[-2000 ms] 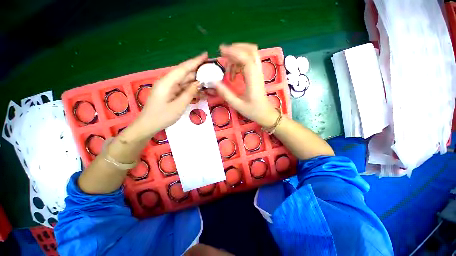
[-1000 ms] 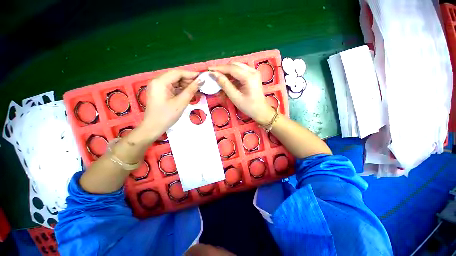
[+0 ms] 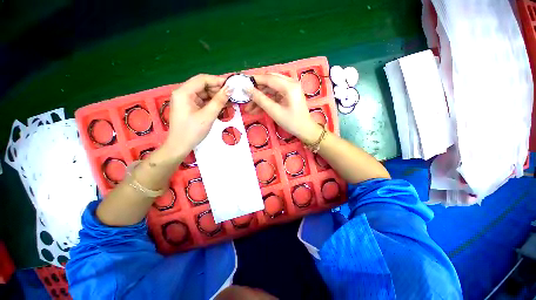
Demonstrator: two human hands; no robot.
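Note:
My left hand [image 3: 197, 108] and my right hand [image 3: 282, 102] together hold a dark-edged metal ring with a white round sticker [image 3: 240, 88] on it, above the top middle of the red tray. Both thumbs rest on the white circle. The red tray [image 3: 141, 94] has rows of square pockets with dark rings in them. A narrow white adhesive sheet [image 3: 230, 181] lies across the middle of the tray. Red shows through round holes near its upper end. My hands and forearms hide some pockets.
A small pile of white discs [image 3: 345, 88] lies right of the tray. Further right are a stack of white strips [image 3: 423, 105] and large white sheets [image 3: 491, 94]. A messy pile of punched backing sheets [image 3: 56, 176] lies left of the tray, on the green surface [image 3: 205, 35].
My fingers have moved from around the ring to press at the white circle's lower sides. The ring tilted, then came to face up more again. The tray and sheet look unchanged.

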